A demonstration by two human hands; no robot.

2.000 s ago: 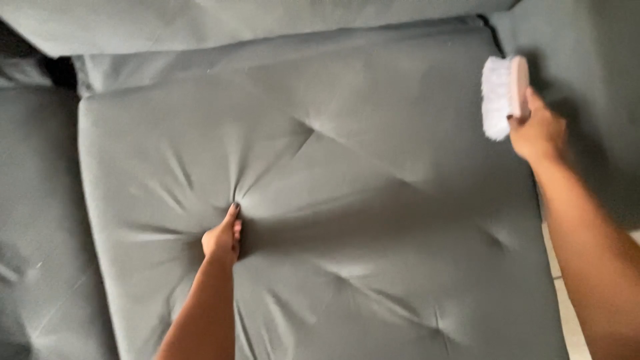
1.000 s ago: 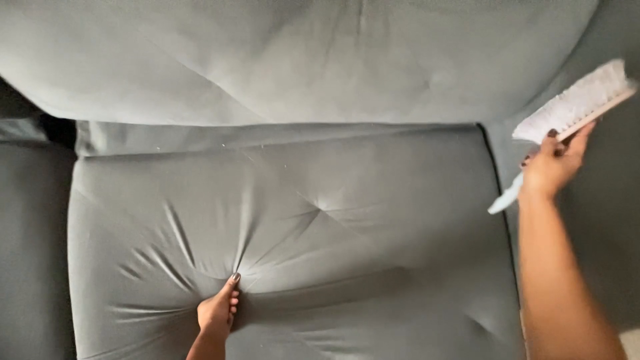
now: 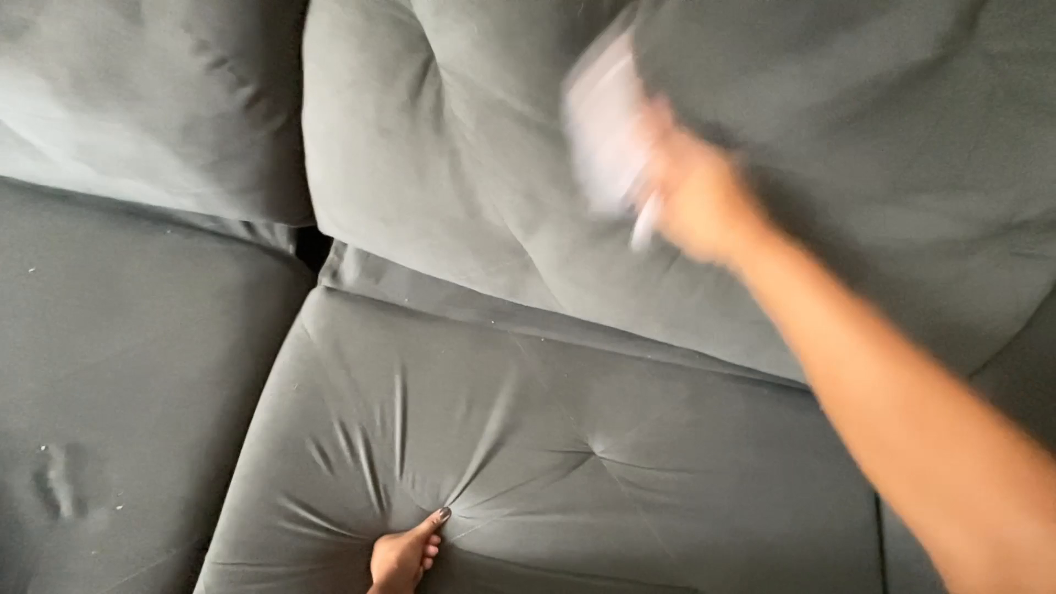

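A grey tufted sofa seat cushion [image 3: 701, 495] fills the lower middle. My left hand [image 3: 406, 553] presses into it with curled fingers, and creases fan out around the thumb; whether it pinches the fabric cannot be told. Above the seat, the grey sofa back cushion [image 3: 495, 190] spans the upper part. In front of it, at the upper centre-right, my right hand [image 3: 701, 190] holds a white-bristled brush [image 3: 606, 132]. Both hand and brush are blurred, and whether the bristles touch the cushion is unclear.
A neighbouring seat cushion [image 3: 124, 371] lies at the left, with small light specks on it. Another back cushion [image 3: 148, 107] stands above that one. Between the cushions is a dark gap [image 3: 312, 247]. A few specks dot the fabric strip behind the tufted seat.
My right hand has moved with the brush from beside the seat's right edge to in front of the back cushion. My left hand stays on the seat. The view has shifted toward the backrest.
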